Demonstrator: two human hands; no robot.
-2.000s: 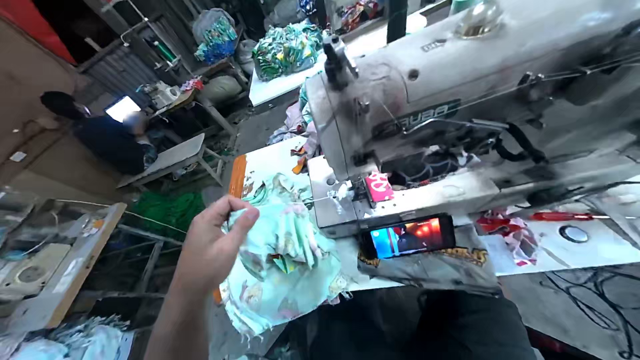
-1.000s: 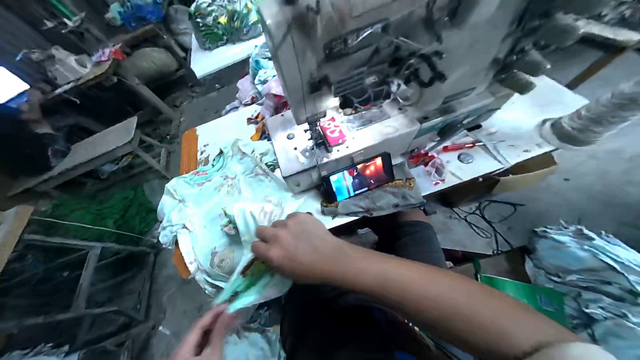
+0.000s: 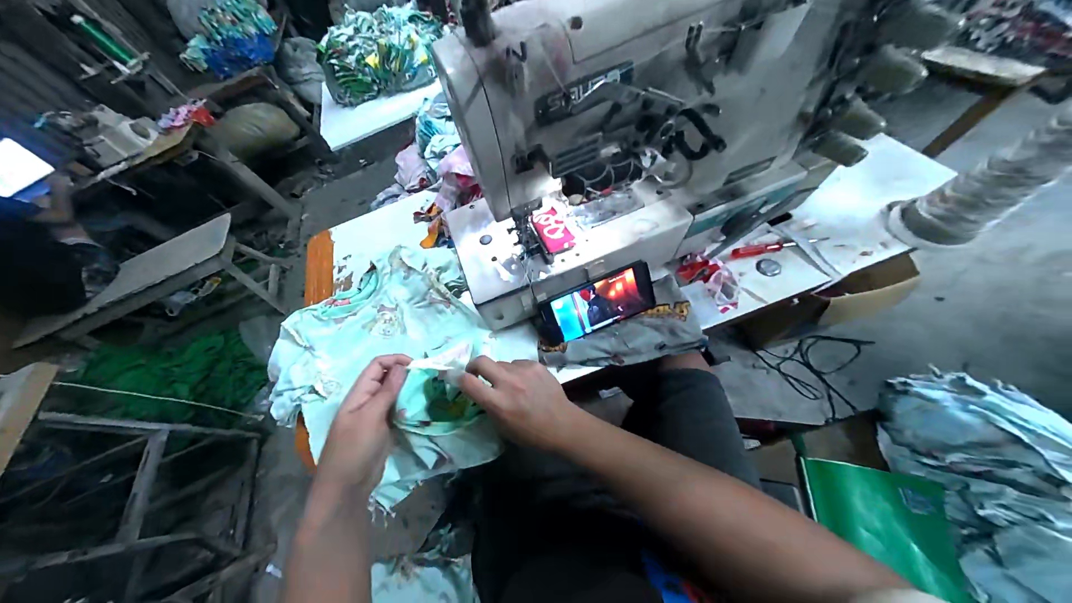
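Observation:
A mint-green printed cloth garment (image 3: 381, 310) lies over the left end of the white sewing table, partly hanging off its front edge. My left hand (image 3: 373, 402) pinches a whitish edge of it between thumb and fingers. Just to the right, my right hand (image 3: 519, 398) grips the same edge, its fingertips bent over the fabric. Beyond both hands stands an industrial sewing machine (image 3: 586, 109), its needle area lit, with a pink-red tag (image 3: 553, 230) beside the needle. A phone (image 3: 599, 301) showing a video leans against the machine's front, on grey cloth (image 3: 628, 337).
On the table's right part lie a red-handled screwdriver (image 3: 762, 249) and a round metal piece (image 3: 768, 267). A large thread cone (image 3: 980, 197) is at the right. Piled cloth (image 3: 988, 469) and a green packet (image 3: 879, 519) are low right. A person (image 3: 50, 243) sits at far left.
My right hand, out of view in the oldest frame, is now on the garment. My left hand has come up from the lower edge since one second ago and now meets the cloth beside it.

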